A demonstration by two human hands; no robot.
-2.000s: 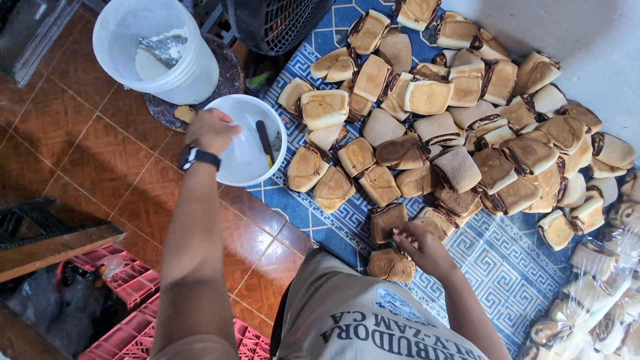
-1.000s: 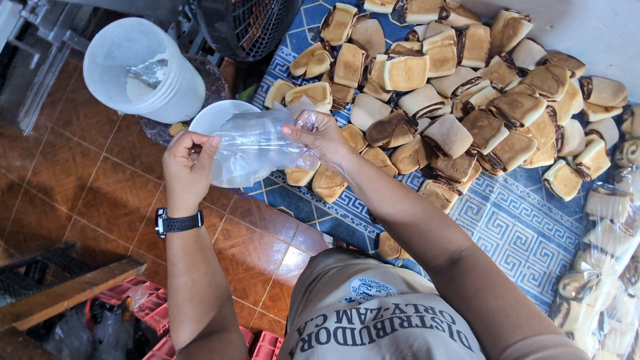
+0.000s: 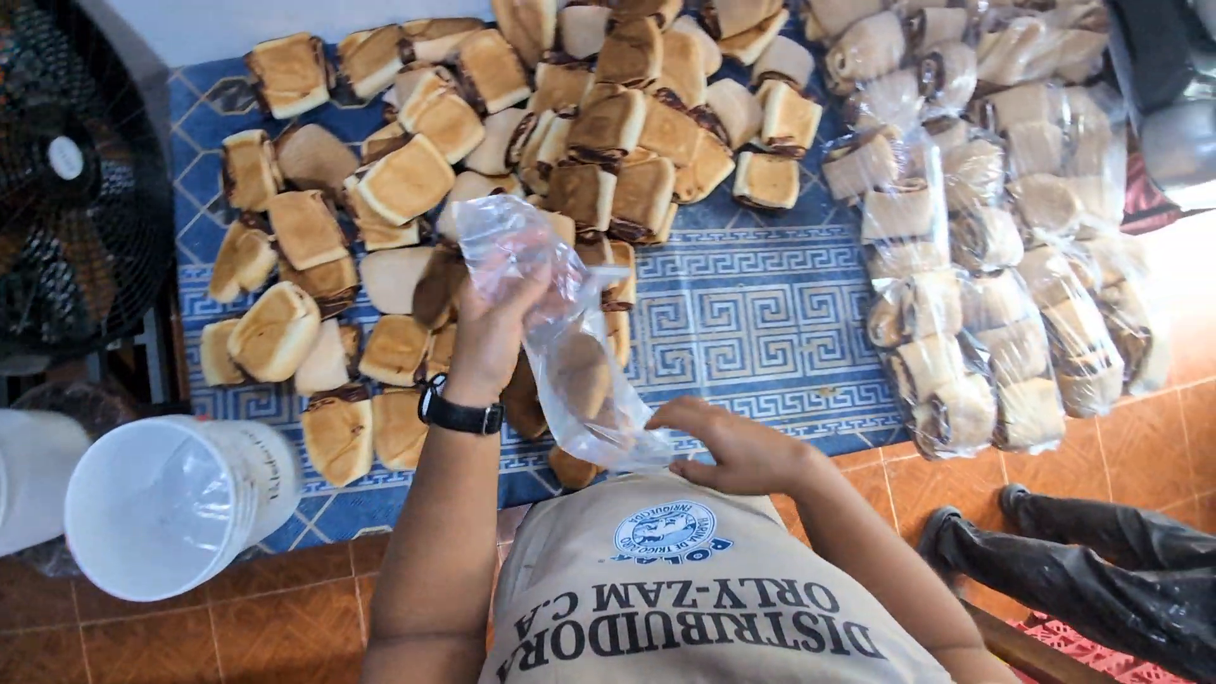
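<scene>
A clear plastic bag (image 3: 589, 380) hangs between my hands, above the front edge of the table. My left hand (image 3: 503, 313) is inside or behind the bag's upper end, its fingers seen blurred through the plastic. At the bag's lower end, my right hand (image 3: 727, 446) pinches the film between thumb and fingers. Many bread rolls with dark filling (image 3: 408, 180) lie piled on the blue patterned tablecloth (image 3: 750, 323), some just under the bag. To the right, filled clear bags of rolls (image 3: 940, 380) lie in rows.
A white plastic bucket (image 3: 157, 508) stands at the table's left front corner, with another white container (image 3: 33, 475) beside it. A black fan (image 3: 66, 161) is at the far left. Another person's legs in dark trousers (image 3: 1092, 560) are at the lower right, near a red crate (image 3: 1073, 646).
Both hands have moved from the white bowl to over the table, with the clear bag between them. The view has swung right, showing the bagged rolls and another person's legs.
</scene>
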